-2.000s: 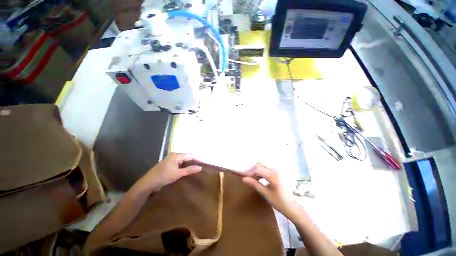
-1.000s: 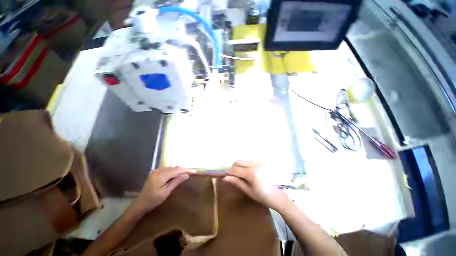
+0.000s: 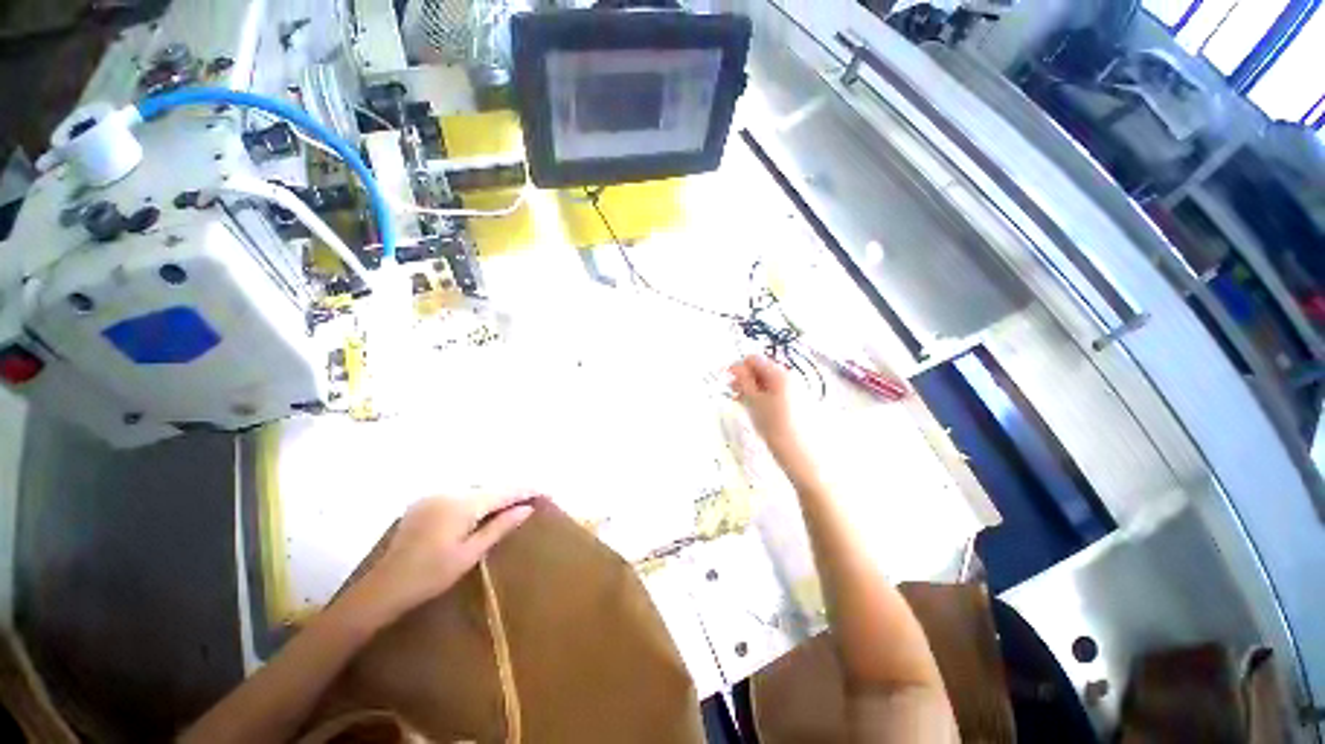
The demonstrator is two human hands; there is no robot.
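Observation:
A brown bag body (image 3: 589, 618) lies over the table's front edge, with a narrow tan binding strip (image 3: 499, 640) running down it. My left hand (image 3: 443, 545) pinches its reddish-brown top edge. My right hand (image 3: 759, 390) is off the bag, over the bright table beside the black cable (image 3: 778, 337). Its fingers are bent together where the slim metal tool lay; glare hides whether they hold it. The zipper is not visible.
The white machine head (image 3: 175, 320) with a blue hose is at left. A black-framed control panel (image 3: 632, 95) stands at the back. A red-handled screwdriver (image 3: 872, 381) lies right of the cable. More brown fabric (image 3: 959, 640) hangs at lower right.
The view has turned right. My right hand has let go of the bag edge and moved forward and right to the tool's spot. My left hand still holds the edge.

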